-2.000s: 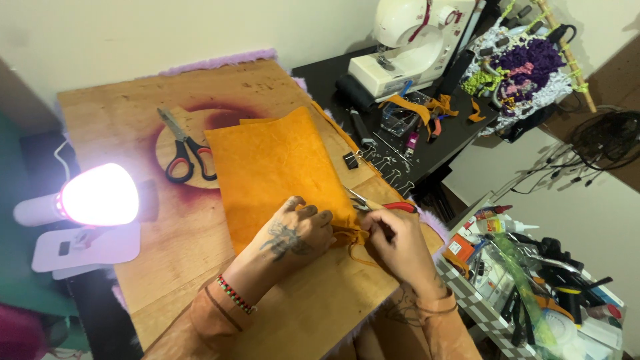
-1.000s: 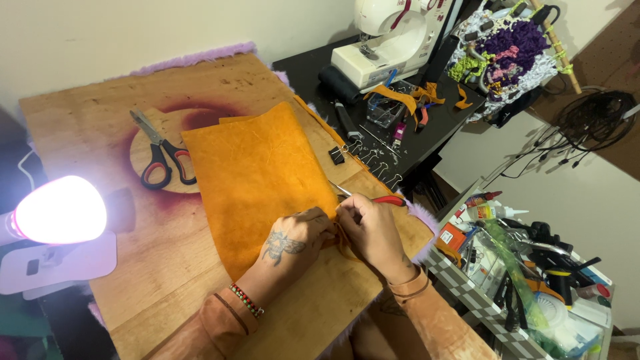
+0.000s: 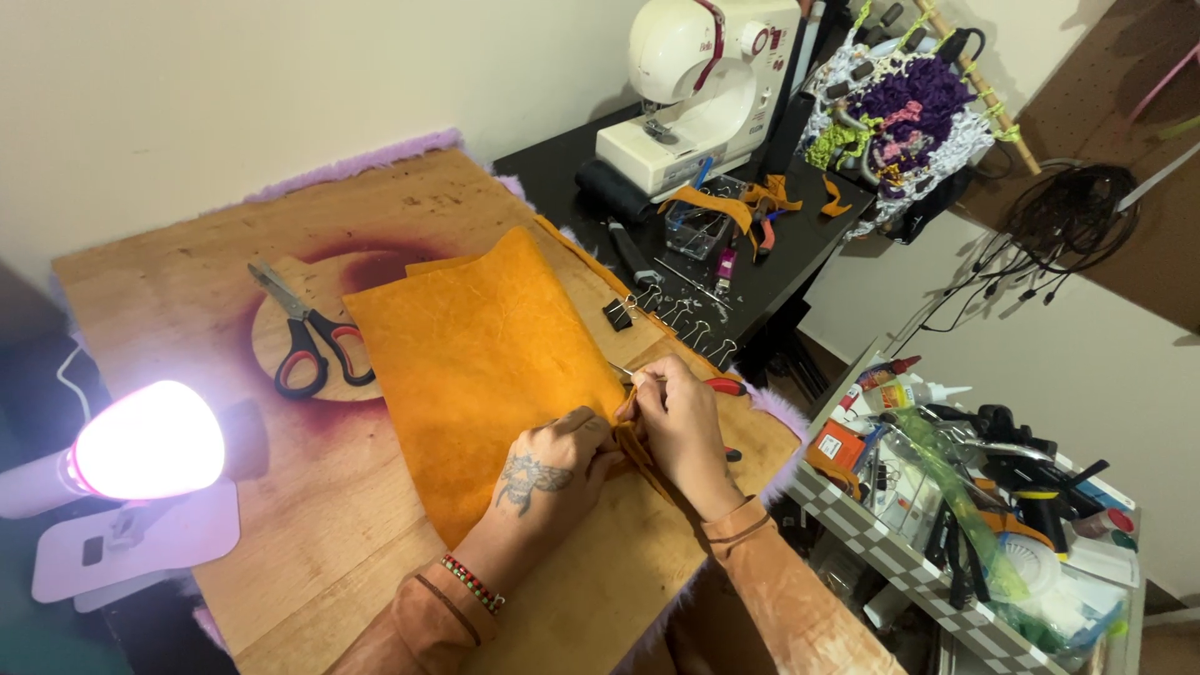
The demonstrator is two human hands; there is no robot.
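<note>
A folded sheet of orange suede-like leather (image 3: pixel 478 356) lies on a wooden board (image 3: pixel 356 581). My left hand (image 3: pixel 553 464) presses and grips its lower right edge, fingers curled under and partly hidden. Beside it my right hand (image 3: pixel 677 422) pinches the edge near a narrow orange strip (image 3: pixel 647 459) that hangs toward me. A thin metal tip shows just left of my right fingers; whether they hold it is unclear. Behind that hand, a tool's red handle (image 3: pixel 727 386) sticks out. Scissors with black and red handles (image 3: pixel 305 333) rest on the board at the left.
A lit lamp (image 3: pixel 150 441) stands at left. Several binder clips (image 3: pixel 619 314) sit along the board's right edge. Beyond, a black table (image 3: pixel 581 150) bears a sewing machine (image 3: pixel 703 94), pliers (image 3: pixel 633 253) and leather scraps (image 3: pixel 712 206). A checkered box (image 3: pixel 872 553) of supplies stands at right.
My right hand has moved up along the leather's edge, close above my left hand. The red-handled tool, more exposed two seconds ago, is now largely behind my right hand.
</note>
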